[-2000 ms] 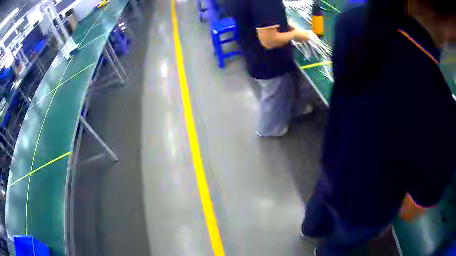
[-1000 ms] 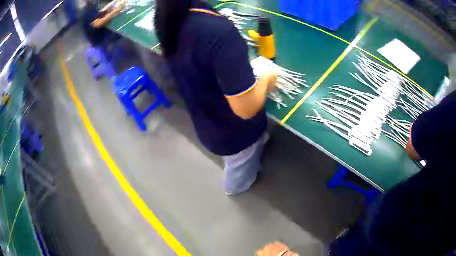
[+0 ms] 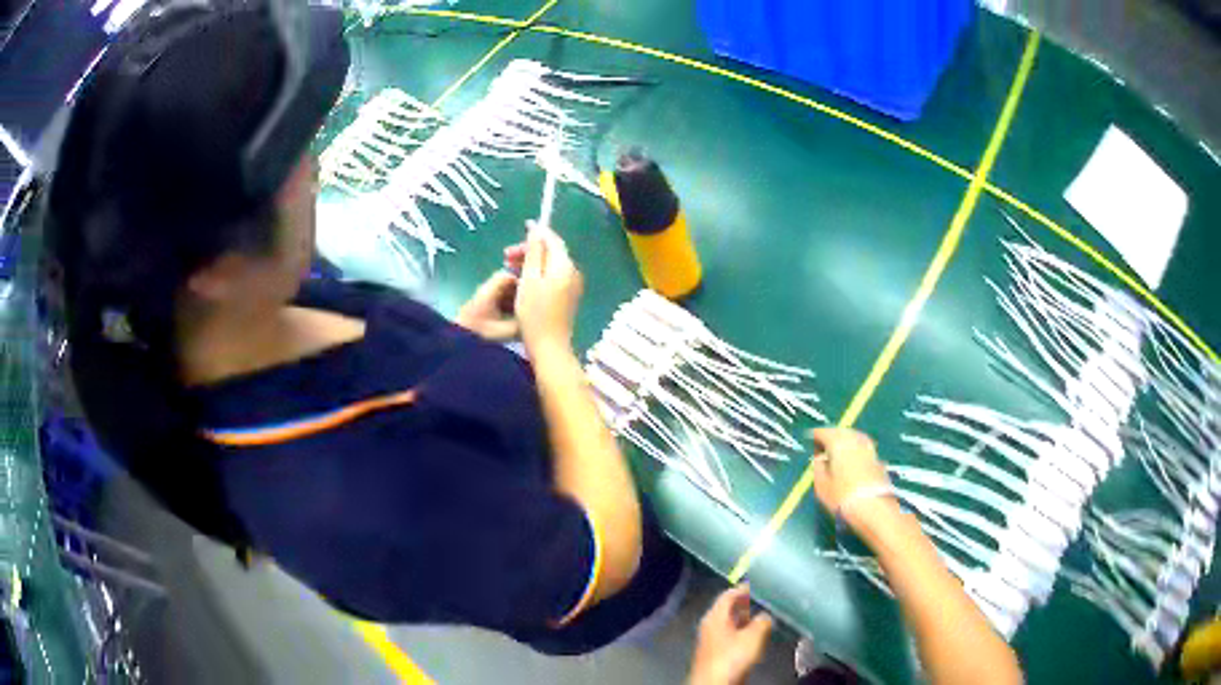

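White wired units lie in a short row on the green bench, their thin white leads fanned toward the lower right. My right hand is over the yellow tape, just beyond the lead ends, fingers curled; whether it grips anything is unclear. My left hand is lower, at the bench's front edge, fingers curled; no held thing can be made out. A longer row of white units lies to the right of my right arm, with leads on both sides.
A co-worker at left holds a thin white piece. A yellow and black heat gun stands beyond the short row. A blue tote is at the back, a white sheet at right. More units lie beyond the co-worker.
The view has moved from the aisle to the bench, closer to the co-worker. Both my hands now show; one second ago only one hand showed at the bottom edge.
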